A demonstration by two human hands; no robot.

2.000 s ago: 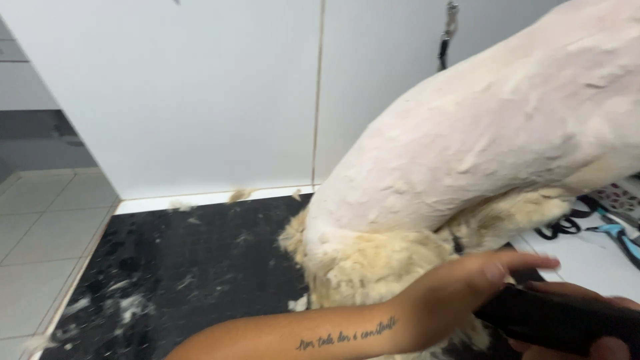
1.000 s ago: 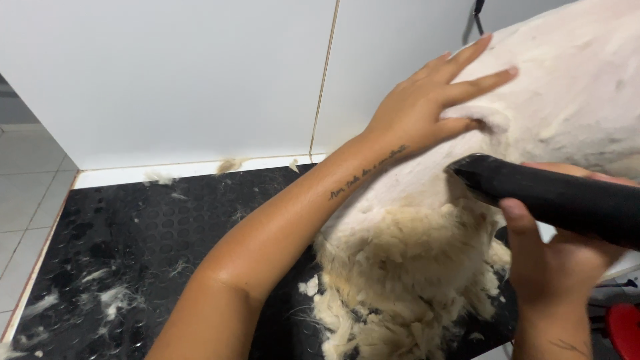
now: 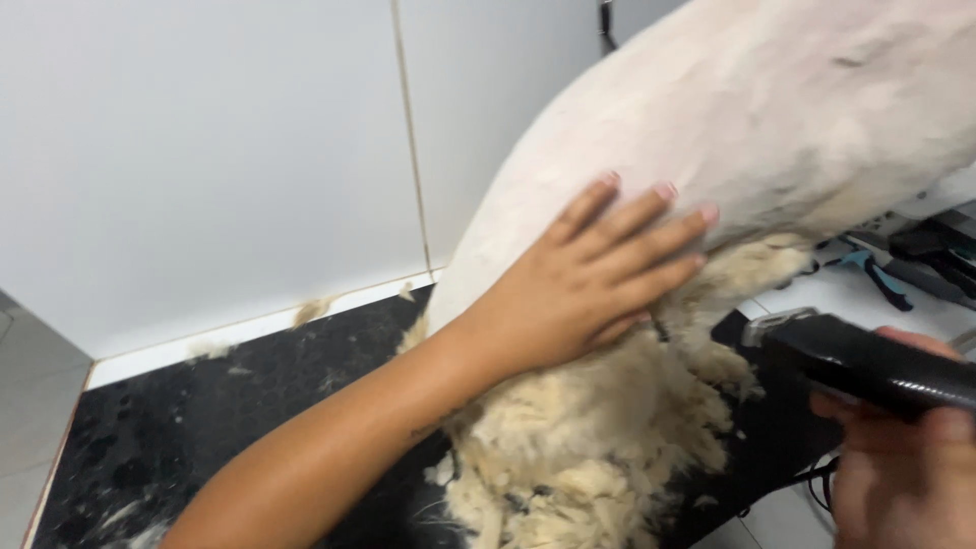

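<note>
A light-coated animal, closely clipped over its back [image 3: 656, 130], stands on a black textured mat [image 3: 252, 419]; its head is out of view. My left hand [image 3: 587, 282] lies flat on its side near the hindquarters, fingers spread. Below the hand, thick cream fur [image 3: 579, 435] covers the leg, and loose tufts hang or lie about it. My right hand [image 3: 892, 457] grips a black electric hair clipper [image 3: 869, 358] at the right, its metal blade pointing left and apart from the fur.
Behind stands a white panel wall [image 3: 229, 168] with a seam. Pliers-like tools with blue and black handles [image 3: 869, 267] lie on a white surface at the right. A black cable [image 3: 816, 480] hangs below the mat's edge. Fur clumps [image 3: 313, 309] lie along the white rim.
My left hand has moved lower on the animal's side. The clipper in my right hand was against the fur one second ago and is now apart from it, farther right.
</note>
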